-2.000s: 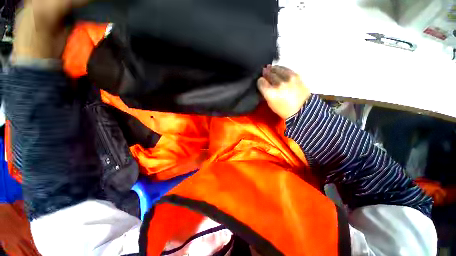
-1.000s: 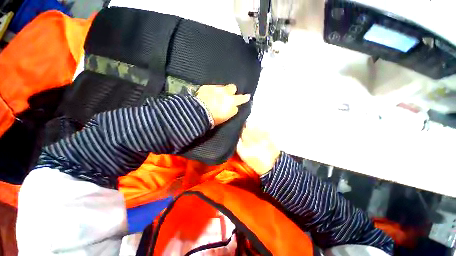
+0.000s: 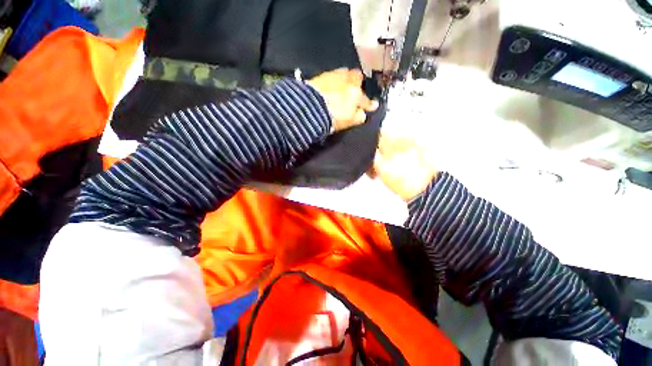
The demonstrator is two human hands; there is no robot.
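The black back panel (image 3: 314,36) lies on the white machine tabletop, with a camouflage webbing strip (image 3: 189,72) across it. Its right edge is at the presser foot and needle (image 3: 388,77) of the sewing machine. My left hand (image 3: 346,99) lies on top of the panel, fingertips pressing it close left of the presser foot. My right hand (image 3: 404,164) is at the panel's right edge, below the needle; it is overexposed, and its fingertips blend into the white table, so its grip is unclear.
The control panel (image 3: 572,75) with a lit screen is at the upper right. Snips (image 3: 549,174) lie right of the needle, faint in the glare. An orange and black heap (image 3: 53,107) is at the left, with a blue crate (image 3: 44,27) behind it. An orange apron (image 3: 400,325) covers my lap.
The panel has moved up and right off the lap edge, its right edge now at the presser foot. My left hand has moved up beside the needle; my right hand has moved slightly up and right.
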